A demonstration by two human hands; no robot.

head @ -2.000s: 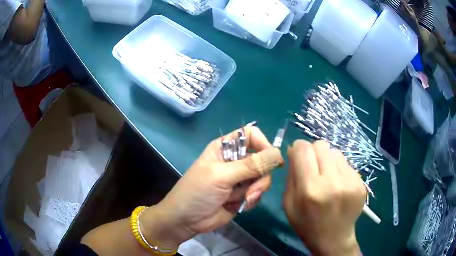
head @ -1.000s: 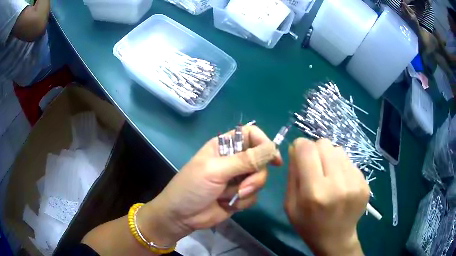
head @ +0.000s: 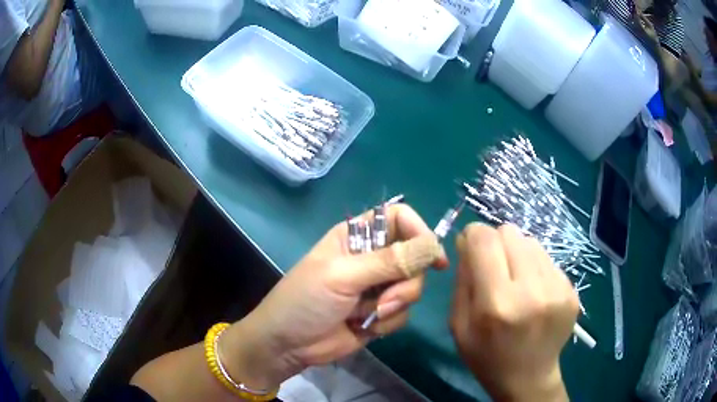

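My left hand (head: 346, 290), with a tan wrap on its thumb, holds several slim silver rods (head: 366, 235), their barrel ends standing up above the fingers. One more rod (head: 446, 223) sticks out at its thumb and fingertip, pointing up and right. My right hand (head: 511, 306) is closed just right of that rod's tip, back of the hand toward me. What its fingertips grip is hidden. A pale stick end (head: 584, 335) shows at the right hand's lower right side. Loose rods lie in a pile (head: 531, 196) beyond the right hand.
A clear plastic tray (head: 350, 129) with rods stands at the left. Frosted boxes (head: 601, 86) and a bin (head: 424, 67) stand at the back. A phone (head: 612, 212), a narrow strip (head: 618, 314) and bagged rods (head: 668, 353) lie right. A carton (head: 31, 259) sits below left; people are beyond.
Both hands stay nearly in place. The rod at the left fingertips and the fanned rods have shifted slightly, and the lower left-hand fingers have curled a little.
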